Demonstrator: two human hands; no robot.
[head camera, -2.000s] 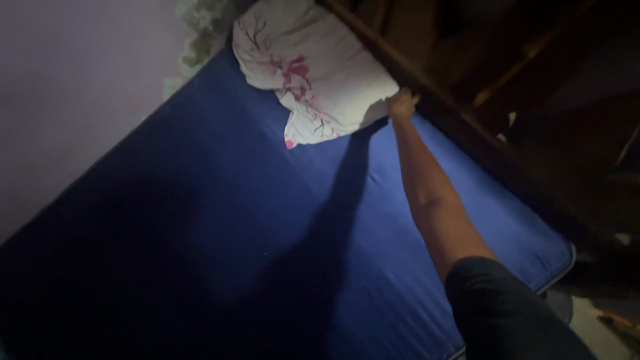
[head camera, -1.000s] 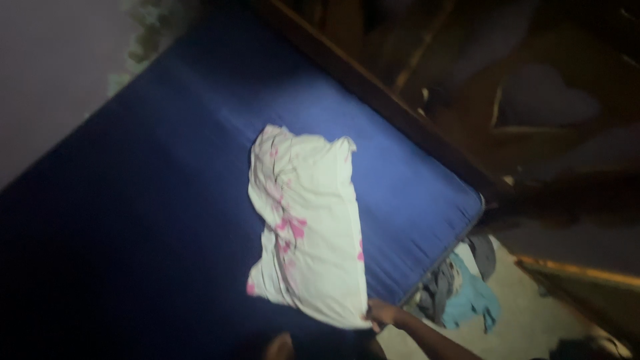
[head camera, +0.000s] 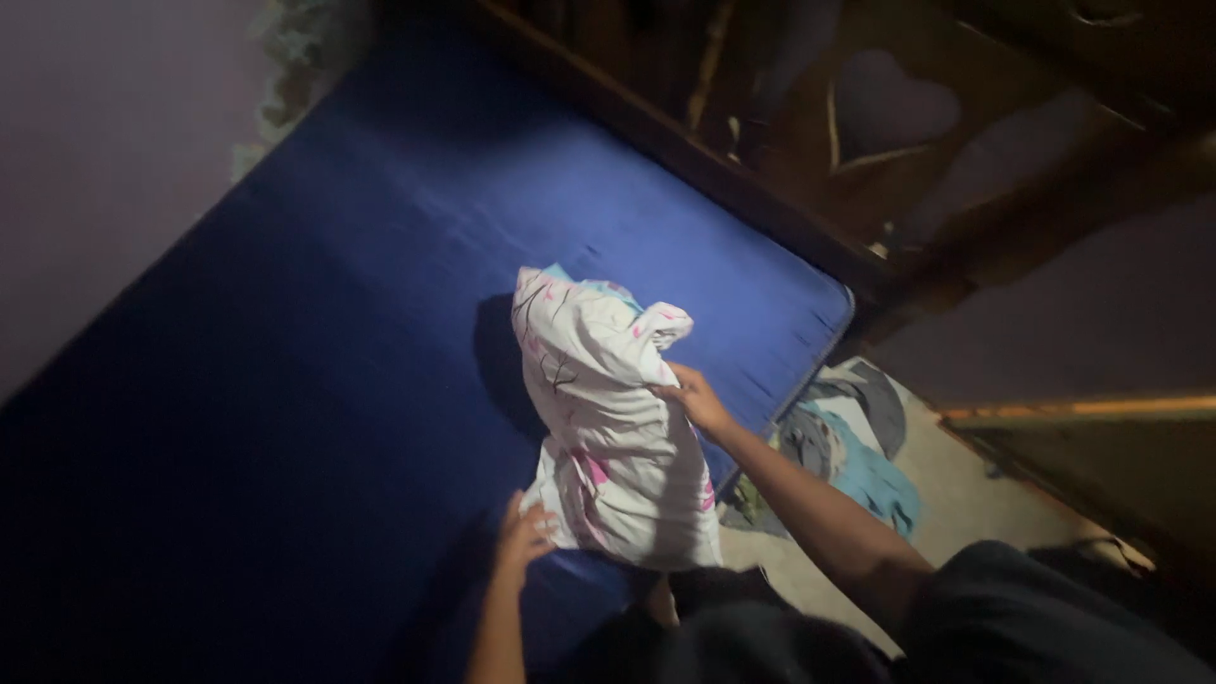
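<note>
A pillow in a white pillowcase with pink flowers and dark branches (head camera: 617, 427) is held upright or tilted just in front of my body, over the near part of a blue mattress (head camera: 380, 313). A bit of light-blue cloth shows at the pillowcase's far end. My right hand (head camera: 698, 399) grips the pillowcase along its right side, near the bunched far corner. At the lower left corner of the pillowcase is my left hand (head camera: 527, 537), its fingers touching the fabric; how firmly they hold it is not clear.
A dark wooden headboard or frame (head camera: 684, 180) with a heart-shaped cutout runs along the mattress's far right edge. Grey and blue clothes (head camera: 855, 465) lie on the pale floor (head camera: 978, 494) to the right. A purplish wall (head camera: 114, 142) borders the mattress on the left.
Two seconds ago the pillow lay at the mattress's far end under my right hand. It has come close to my body, and my left hand is now at its lower left corner.
</note>
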